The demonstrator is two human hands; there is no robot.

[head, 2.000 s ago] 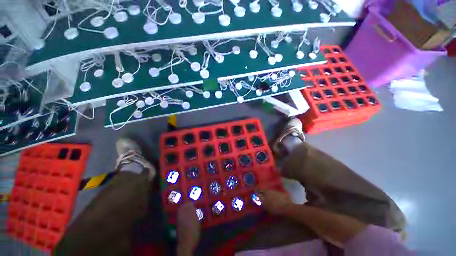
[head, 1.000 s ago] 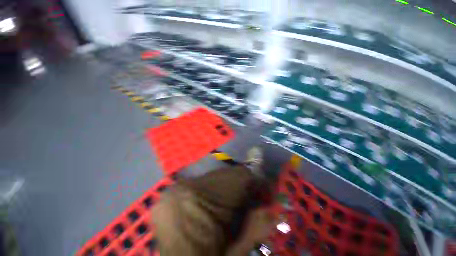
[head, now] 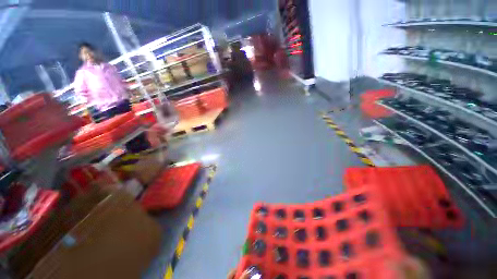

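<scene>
A red-orange compartment tray [head: 321, 210] with dark round watches in its pockets fills the bottom, right of centre. A bright lit piece, apparently a watch [head: 252, 272], shows at its lower left corner. A small skin-coloured patch beside it, probably my left hand [head: 233, 274], is cut off by the bottom edge, so its grip cannot be told. My right hand cannot be made out. A blurred brownish shape is at the tray's lower right. Behind lies another red-orange tray [head: 414, 188] with two dark pieces at its right end.
Shelves with dark pieces [head: 436, 101] stand at right. Yellow-black tape [head: 191, 218] runs along the grey floor. At left are a brown cardboard box [head: 103, 240], a red tray [head: 171, 185] and stacked red trays [head: 35, 125]. A person in pink [head: 101, 87] stands behind them.
The view has swung far left from the charging shelves and the lap tray with lit watches to the aisle. The filled tray at lower left a second ago now appears at bottom, right of centre.
</scene>
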